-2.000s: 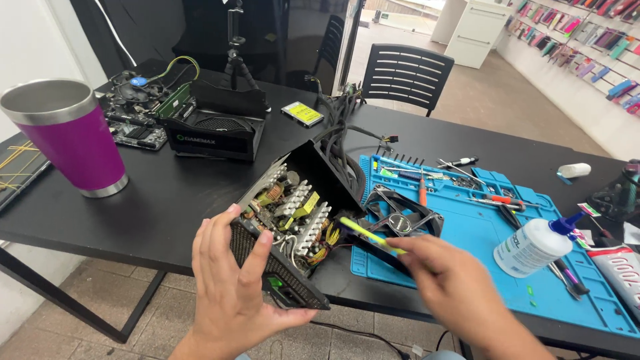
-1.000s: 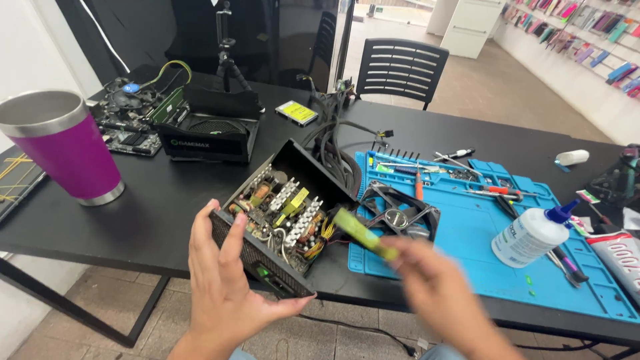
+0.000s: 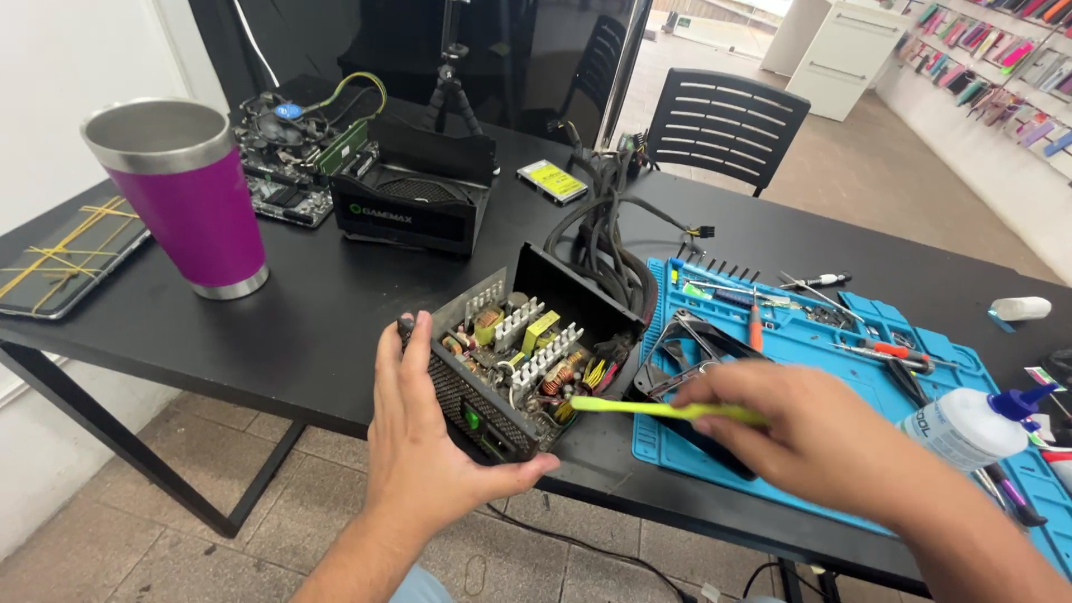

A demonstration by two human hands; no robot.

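An uncovered computer power supply (image 3: 502,368) rests tilted at the table's front edge, its circuit board, heatsinks and coils showing. My left hand (image 3: 435,427) grips its perforated casing by the near left side, fingers on the far corner and thumb at the near one. In my right hand (image 3: 779,419) is a yellow-green brush (image 3: 636,408), probably a toothbrush, its tip over the board's right edge by the yellow wires. A black cooling fan (image 3: 678,352) lies just right of the supply, partly behind my right hand. Black cables (image 3: 607,226) run from the supply's back.
A blue repair mat (image 3: 829,452) holds screwdrivers, pliers and a white bottle (image 3: 963,431). Farther left stand a purple tumbler (image 3: 188,201), a motherboard (image 3: 289,197) and the black GameMax cover (image 3: 414,205). A drive (image 3: 553,182) lies near the cables; a chair (image 3: 724,121) stands beyond the table.
The brush has swung from a slant over the supply's right side to nearly level, its tip lower at the near right corner. My left hand keeps its hold on the casing.
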